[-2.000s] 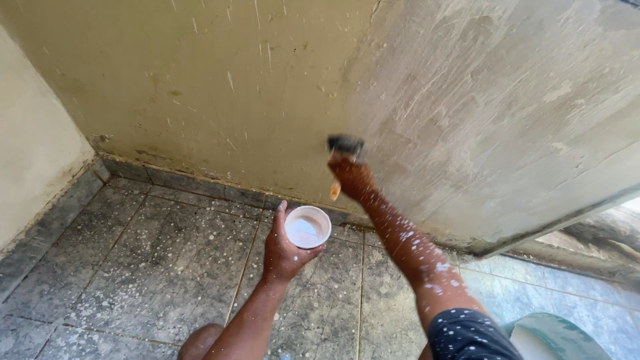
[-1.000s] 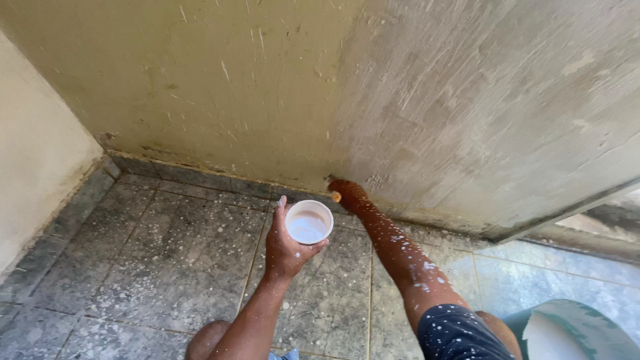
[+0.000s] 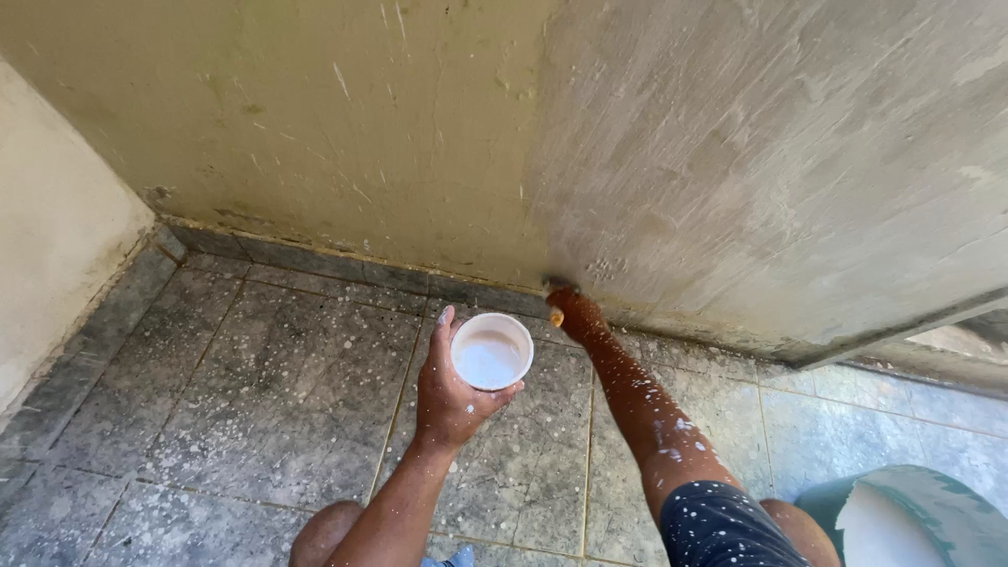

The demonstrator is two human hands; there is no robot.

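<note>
My left hand (image 3: pixel 457 386) holds a small white plastic tub (image 3: pixel 493 352) with thin white liquid in it, above the tiled floor. My right hand (image 3: pixel 579 311) grips a paintbrush by its handle, whose orange-brown end (image 3: pixel 557 316) pokes out below the fist. The dark brush head (image 3: pixel 561 285), mostly hidden, is low at the foot of the wall, just above the skirting. Around and right of it the wall (image 3: pixel 693 142) has a greyish, streaky coat; to the left the wall (image 3: pixel 354 118) is olive-yellow.
Grey skirting tiles (image 3: pixel 315 264) run along the wall to a corner with a cream side wall (image 3: pixel 55 220). White spatters dot the floor tiles (image 3: pixel 276 378). A green bucket (image 3: pixel 937 504) with white material inside stands at the lower right. A sloping ledge (image 3: pixel 906 331) borders an opening at right.
Two seconds ago my right hand held the brush higher on the wall; it has moved down to the wall's foot. My left hand still holds the tub.
</note>
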